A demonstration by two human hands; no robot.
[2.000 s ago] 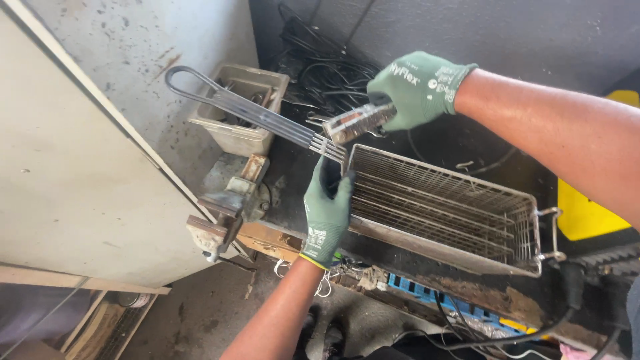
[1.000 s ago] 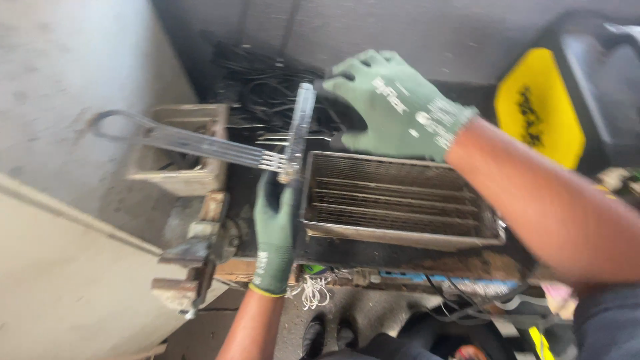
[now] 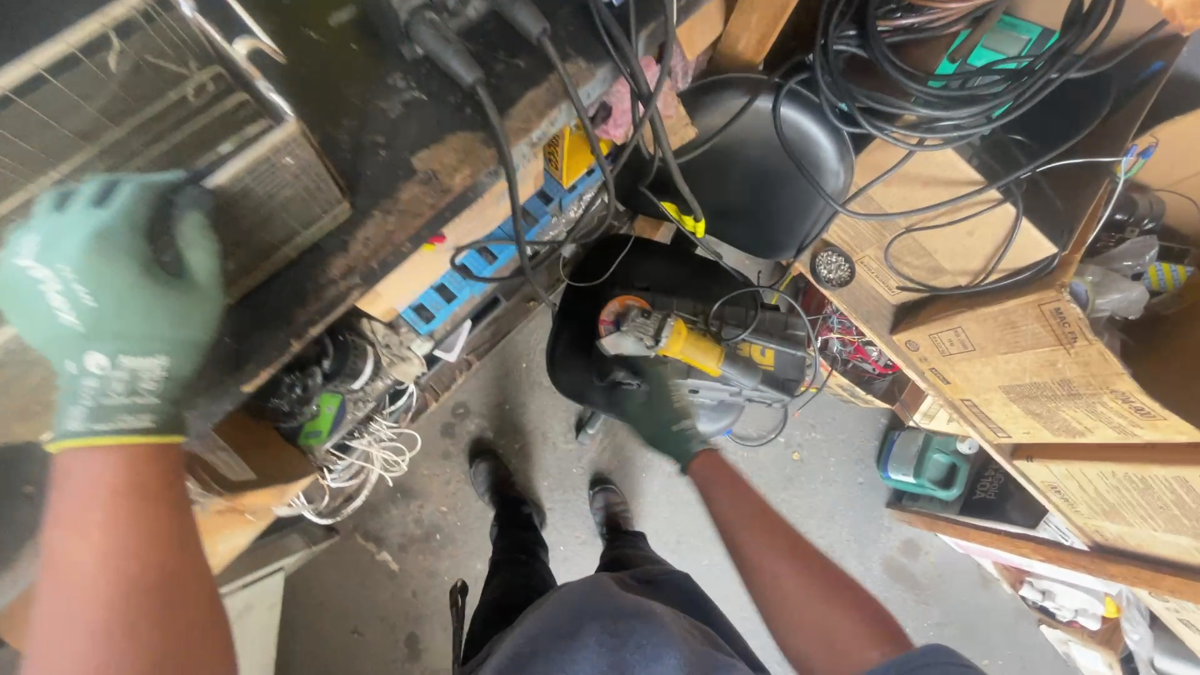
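My left hand [image 3: 117,291], in a green work glove, rests at the wire fryer basket [image 3: 281,192] on the bench at the upper left; its fingers curl at the rim, and whether they grip it cannot be told. My right hand [image 3: 656,408], gloved alike, reaches down to a black chair seat [image 3: 577,347]. Just above its fingers lies a yellow angle grinder [image 3: 694,347] with an orange-brown disc [image 3: 621,314]. The right fingers are blurred, so I cannot tell whether they touch the grinder. The basket's handle is out of view.
Black cables [image 3: 511,178] hang over the bench edge [image 3: 441,202]. A black chair back [image 3: 764,159] stands behind the grinder. Cardboard boxes [image 3: 1059,366] and coiled cable [image 3: 844,103] fill the right side. White cords [image 3: 370,459] dangle below the bench. A green jug [image 3: 928,464] sits on a lower shelf.
The view has swung down and right. My right hand has left the basket area and moved down by the grinder. The flat metal piece seen by the basket handle is no longer in view.
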